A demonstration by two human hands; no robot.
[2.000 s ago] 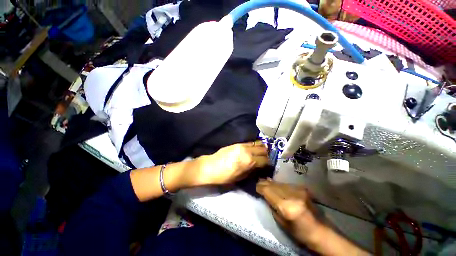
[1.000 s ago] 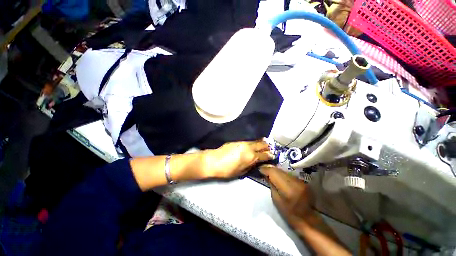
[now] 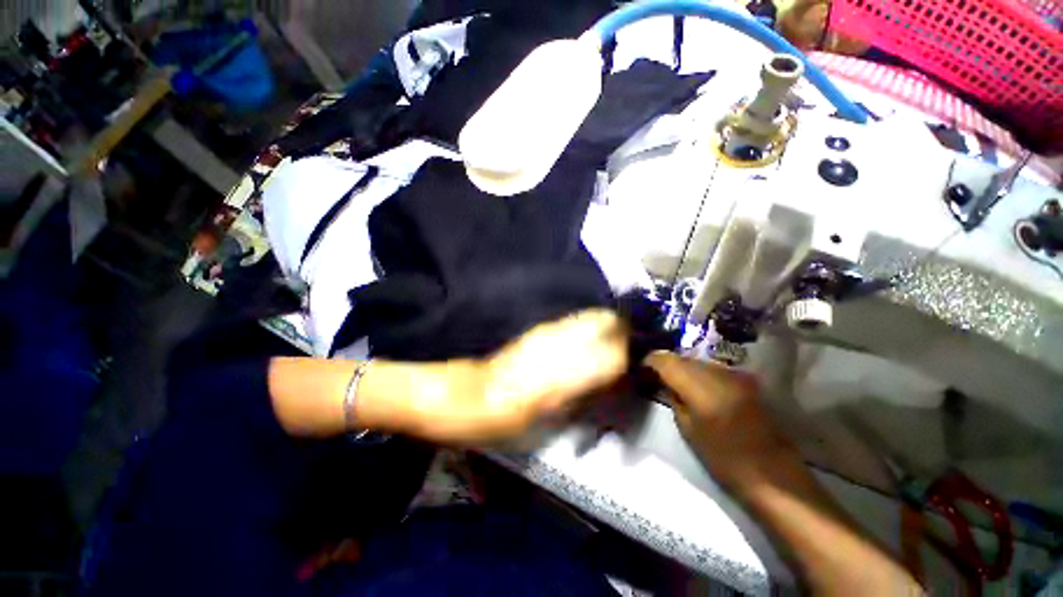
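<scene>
Black fabric (image 3: 490,245) lies on the white table left of the sewing machine (image 3: 758,245), bunched toward the needle area. A white panel (image 3: 309,216) with a thin dark strip lies at its left. My left hand (image 3: 554,373), blurred, with a bracelet at the wrist, is closed on the black fabric just left of the presser foot (image 3: 688,306). My right hand (image 3: 711,402) is just in front of the presser foot, thumb and fingertips together at the fabric's edge. What exactly its fingertips hold is hidden.
A white lamp head (image 3: 530,117) on a blue gooseneck (image 3: 699,14) hangs over the fabric. Red-handled scissors (image 3: 968,519) lie under the machine arm. A pink-red basket (image 3: 956,58) stands behind. The ruler-marked table edge (image 3: 629,519) runs in front of my lap.
The view has shifted. My left hand has bunched the black fabric, which now shows raised folds beside the needle area. My right hand stays close to the presser foot.
</scene>
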